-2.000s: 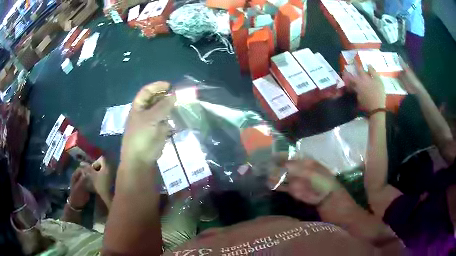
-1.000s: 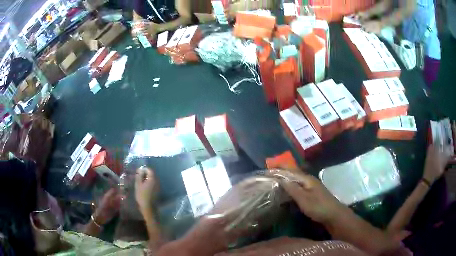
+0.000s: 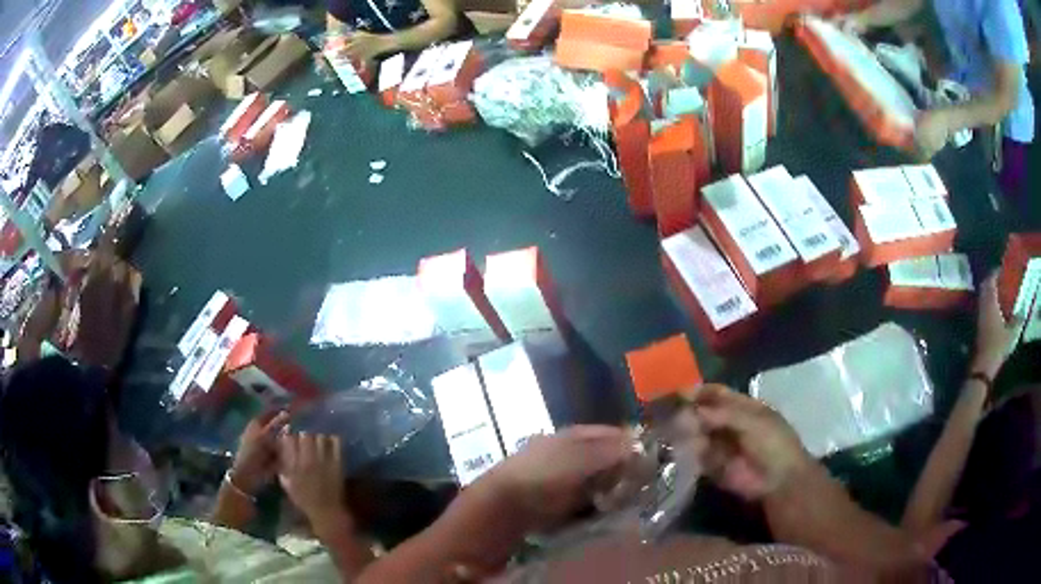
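Observation:
My left hand (image 3: 588, 462) and my right hand (image 3: 748, 445) are close together at the table's near edge. A clear, shiny plastic bag (image 3: 656, 485) is bunched between them, with the fingers of both hands closed on it. No box can be made out in the bag. An orange box end (image 3: 664, 367) faces up just beyond my right fingertips; my hands hide what lies under it. Two white-faced boxes (image 3: 516, 394) lie side by side beyond my left hand. Two more boxes (image 3: 519, 285) stand upright behind them.
A stack of flat bags (image 3: 847, 391) lies right, pale flat sheets (image 3: 371, 310) left. Box rows (image 3: 748, 234), upright orange boxes (image 3: 674, 171) and a white cord bundle (image 3: 542, 103) stand farther back. A neighbour's hands (image 3: 308, 468) hold clear film at left; other people's hands are at right.
My raised left hand has come down and moved right, beside my right hand, and the stretched bag is now bunched. At far right back, a person has tilted up the long box row.

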